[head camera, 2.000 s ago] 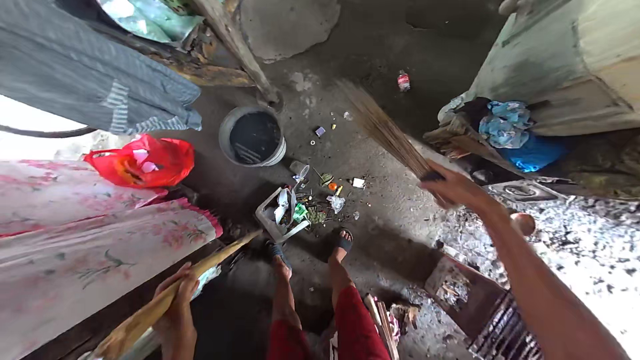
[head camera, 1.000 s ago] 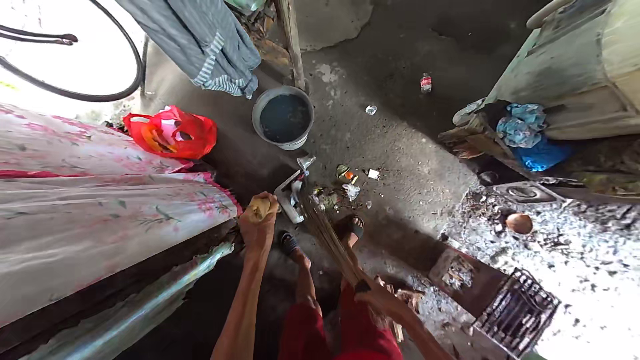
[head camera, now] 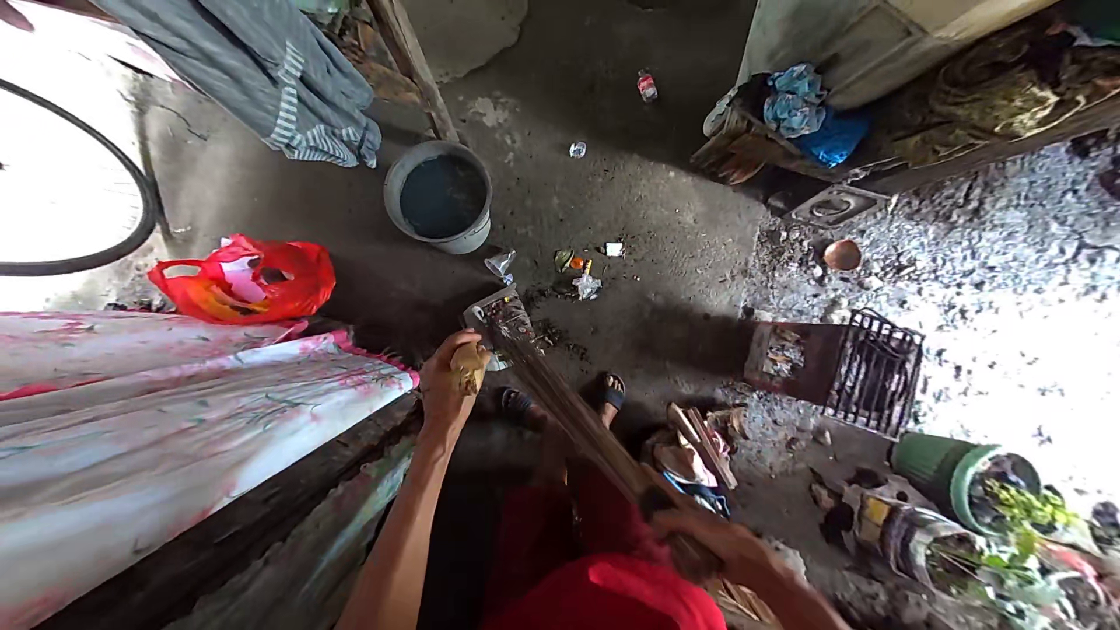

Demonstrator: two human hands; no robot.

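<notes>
My left hand [head camera: 452, 372] is closed around the top end of a wooden handle [head camera: 470, 359], seen nearly end-on. Below it a light-coloured dustpan [head camera: 483, 308] rests on the floor, partly hidden by the broom. My right hand [head camera: 713, 538] grips the bound end of a stick broom [head camera: 569, 402], whose bristle tips reach over the dustpan. Small litter shows inside the pan. Just right of it lie dark sweepings [head camera: 564, 337], a crumpled clear wrapper [head camera: 586, 284], an orange scrap [head camera: 577, 262] and a white piece [head camera: 614, 249]. A clear plastic cup [head camera: 500, 262] lies behind the pan.
A bucket [head camera: 477, 234] of dark liquid stands beyond the dustpan. To the left are a red plastic bag [head camera: 306, 271] and a floral cloth [head camera: 219, 420]. A red-labelled bottle [head camera: 647, 86] lies farther off. A metal rack [head camera: 875, 372] and a green pot [head camera: 932, 468] stand right.
The broom has swung from out on the right to over the dustpan. The left hand's handle, slanted two seconds ago, now stands nearly upright. Litter shows in the pan under the broom tips.
</notes>
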